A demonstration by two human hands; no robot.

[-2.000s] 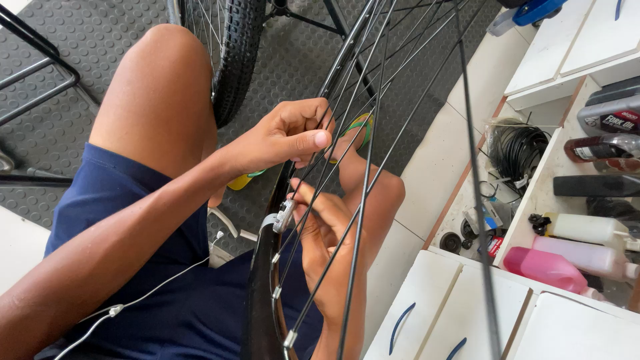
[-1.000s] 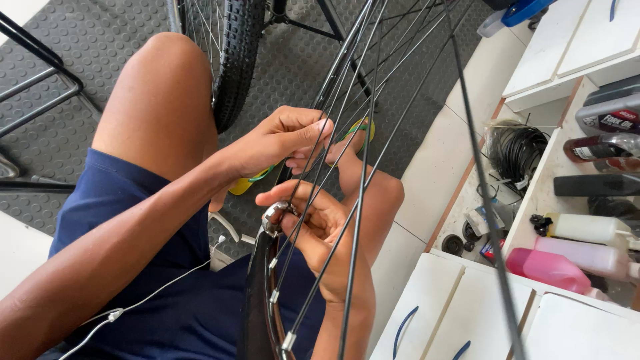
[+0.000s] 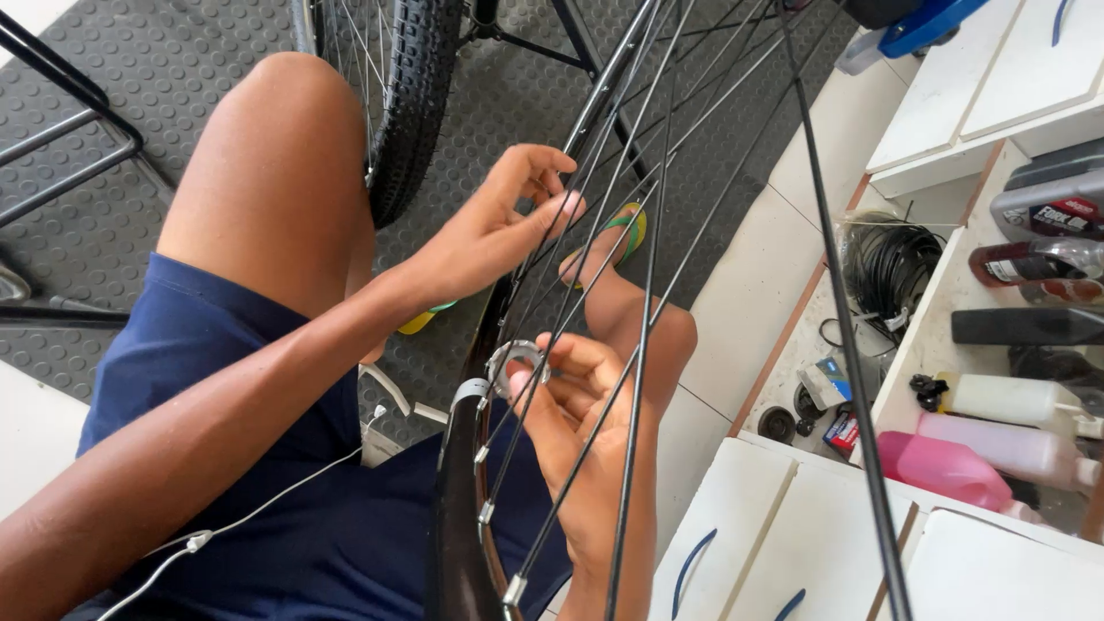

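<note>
A bicycle wheel with a black rim (image 3: 461,492), silver spoke nipples and dark spokes (image 3: 645,345) stands between my legs. My right hand (image 3: 586,423), among the spokes at the lower middle, holds a round, notched metal spoke wrench (image 3: 519,369) between thumb and fingers beside the rim. A grey band (image 3: 470,390) crosses the rim just left of the wrench. Higher up, my left hand (image 3: 509,216) reaches to the rim's far part with thumb and fingers apart; its fingertips are close to the spokes, and whether they touch is unclear.
A knobby bicycle tyre (image 3: 414,112) and black metal stand legs (image 3: 595,52) are ahead on the rubber mat. White cabinets (image 3: 776,535) line the right side, with a shelf of bottles, a pink jug (image 3: 940,470) and coiled black cable (image 3: 893,267). A white cord (image 3: 198,542) lies over my shorts.
My left hand has opened from its pinch near the rim. The round wrench now shows face-on in my right hand, slightly off the rim; a second ago it was at the rim's edge.
</note>
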